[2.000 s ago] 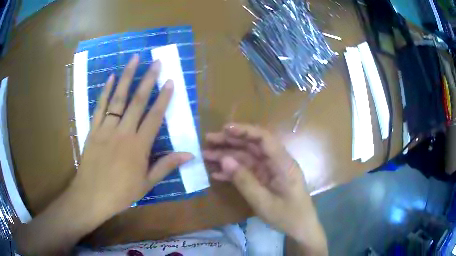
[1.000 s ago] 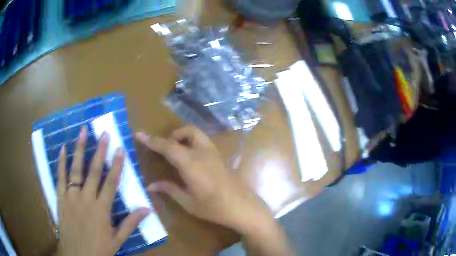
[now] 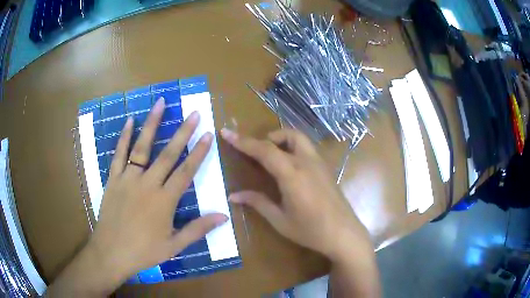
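Note:
A blue solar cell string [image 3: 192,216] lies on the brown tabletop before me, with thin silver lines across it. One white strip [image 3: 210,174] lies along its right side and another along its left side. My left hand [image 3: 148,186] lies flat on the string, fingers spread, its fingertips reaching the right strip. My right hand [image 3: 290,189] is just right of the string, index finger and thumb apart near its edge. Thin silver stubs show beyond the left edge. Whether the right fingertips touch any ribbon is not clear.
A heap of cut silver ribbon pieces [image 3: 325,81] lies at the upper right. Loose white strips [image 3: 411,148] lie right of it, beside black cords. A grey round pot [image 3: 380,4] is cut off at the top. Dark blue cell strings [image 3: 61,17] lie at the upper left.
My right hand's fingers were loosely curled two seconds ago; now the index finger and thumb reach to the string's right edge. My left hand stays flat on the string. The camera view has shifted.

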